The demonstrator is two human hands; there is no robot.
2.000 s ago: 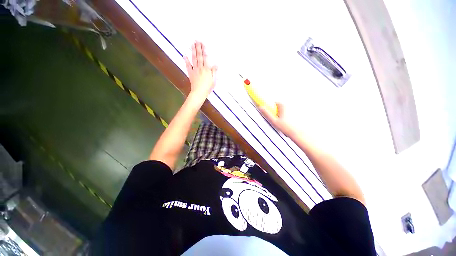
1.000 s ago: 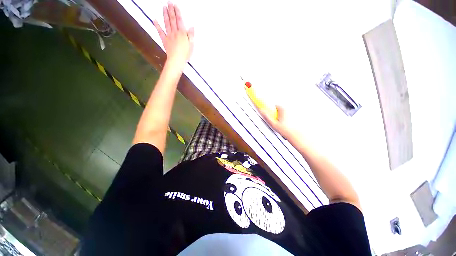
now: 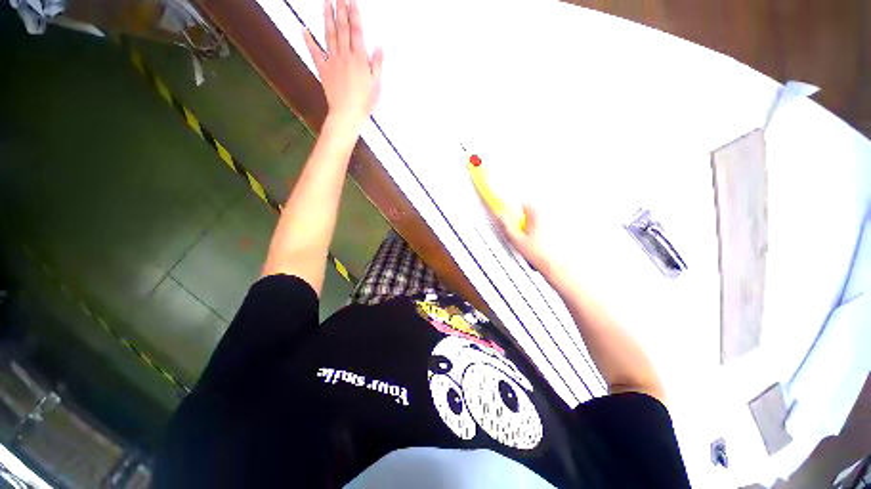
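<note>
My left hand (image 3: pixel 351 76) lies flat with spread fingers on the white sheet (image 3: pixel 563 105) near its near edge, at the upper left of centre. My right hand (image 3: pixel 520 234) is closed around a yellow utility knife (image 3: pixel 490 194) with a red spot near its tip; the thin blade end points up and away over the sheet. Cut strips (image 3: pixel 477 267), long and white with dark lines between them, run along the near table edge. The overexposed sheet hides whether the blade touches it.
A handled metal weight (image 3: pixel 655 244) and a long grey-brown bar (image 3: pixel 741 248) lie on the sheet at right. A smaller handled weight (image 3: pixel 719 454) and short bar (image 3: pixel 770 418) lie lower right. Brown tabletop (image 3: pixel 764 29) shows beyond; whitish scraps (image 3: pixel 38 11) are top left.
My left hand moved up along the near edge, away from the knife. The weights and bars sit lower in the picture, and the sheet's far edge with brown tabletop has come into view.
</note>
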